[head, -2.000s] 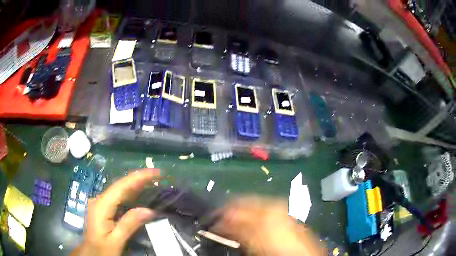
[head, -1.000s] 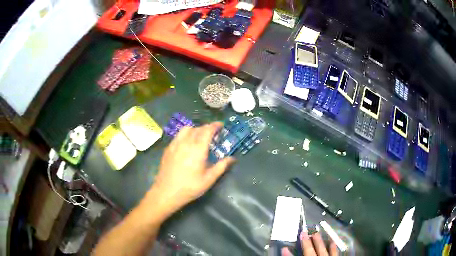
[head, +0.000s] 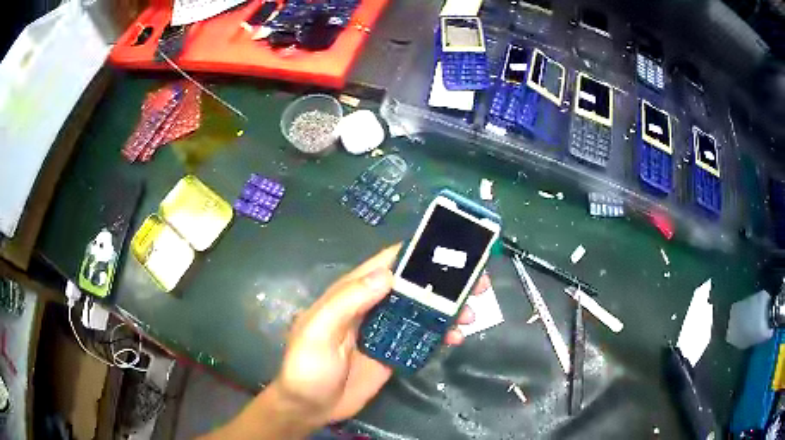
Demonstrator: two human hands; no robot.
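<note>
My left hand [head: 331,348] holds a dark teal keypad phone [head: 430,279] face up, tilted, its screen end pointing up and away. The screen is dark with a small white label and has a pale frame; the keys show below it. My fingers wrap its sides and back. My right hand is out of the picture. A teal keypad mat [head: 374,196] lies on the green mat [head: 301,223] beyond the phone. A white piece [head: 482,311] lies partly hidden behind the hand. Silver tweezers [head: 542,314] lie to the right.
A clear tray [head: 516,155] of keypad phones stands at the back. A red tray [head: 232,69] is at far left. A cup of tiny silver pieces [head: 312,125], a white round thing [head: 360,131], a purple keypad mat [head: 259,198] and an open yellow tin [head: 182,225] lie left. A translucent bottle [head: 751,319] is right.
My left hand has taken hold of the teal phone and lifted it towards the middle. My right hand has left the picture. The tweezers now show, and the view has shifted slightly.
</note>
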